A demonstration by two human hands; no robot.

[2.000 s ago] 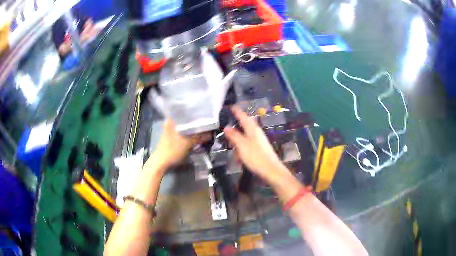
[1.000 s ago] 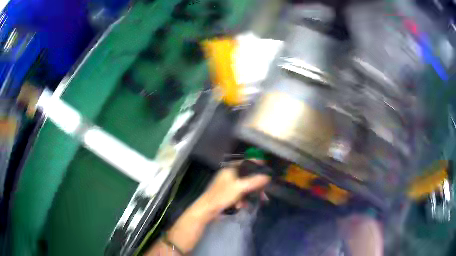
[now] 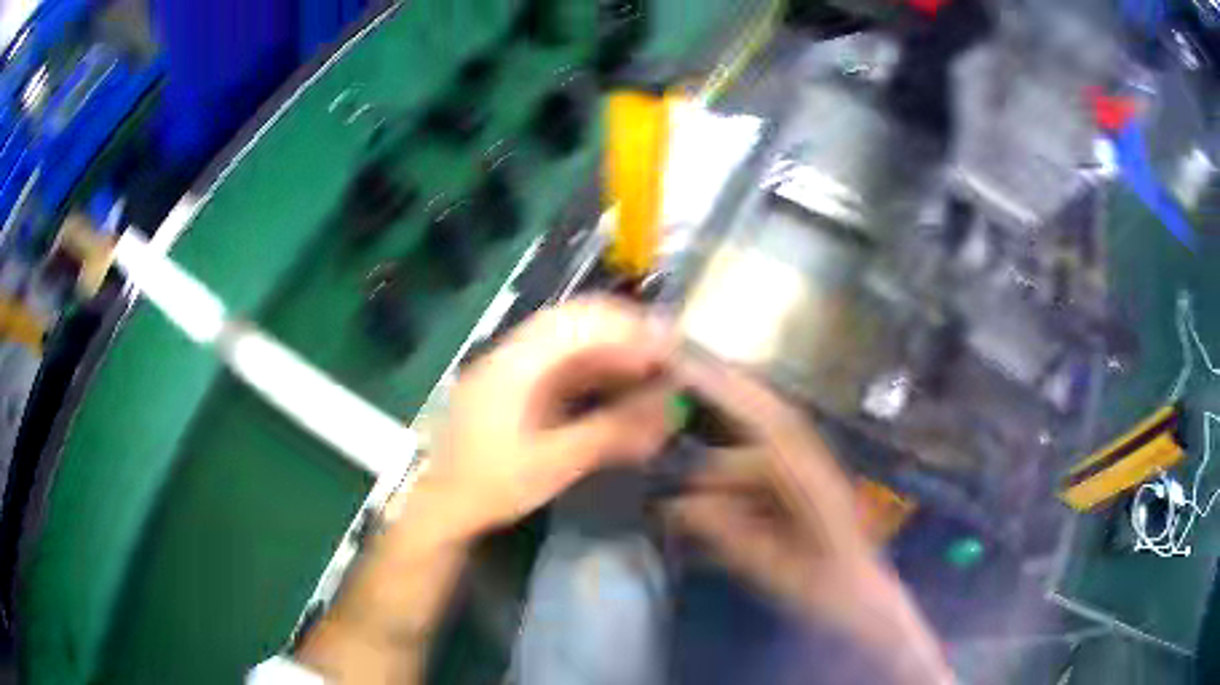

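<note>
My left hand (image 3: 542, 415) is near the middle of the view, in front of the machine's near left corner, with its fingers curled. My right hand (image 3: 776, 488) is just right of it, and the fingertips of both hands come close together. Both hands are motion-blurred. Anything between the fingers is hidden or too blurred to tell. The grey machine bed (image 3: 749, 301) lies beyond the hands, with blurred metal blocks on it. A green start button (image 3: 680, 411) shows between the hands, and another green button (image 3: 965, 550) is at the right front.
A green conveyor (image 3: 315, 288) with scattered black units runs along the left, with a white crossbar (image 3: 288, 381) over it. Yellow guard bars (image 3: 636, 181) stand beside the bed, another (image 3: 1124, 458) at right. A looped white cable (image 3: 1161, 519) lies at far right.
My left hand has risen and turned; the dark thing seen in it a second ago no longer shows. My right hand has come up beside it. The view had earlier swung left from the machine bed.
</note>
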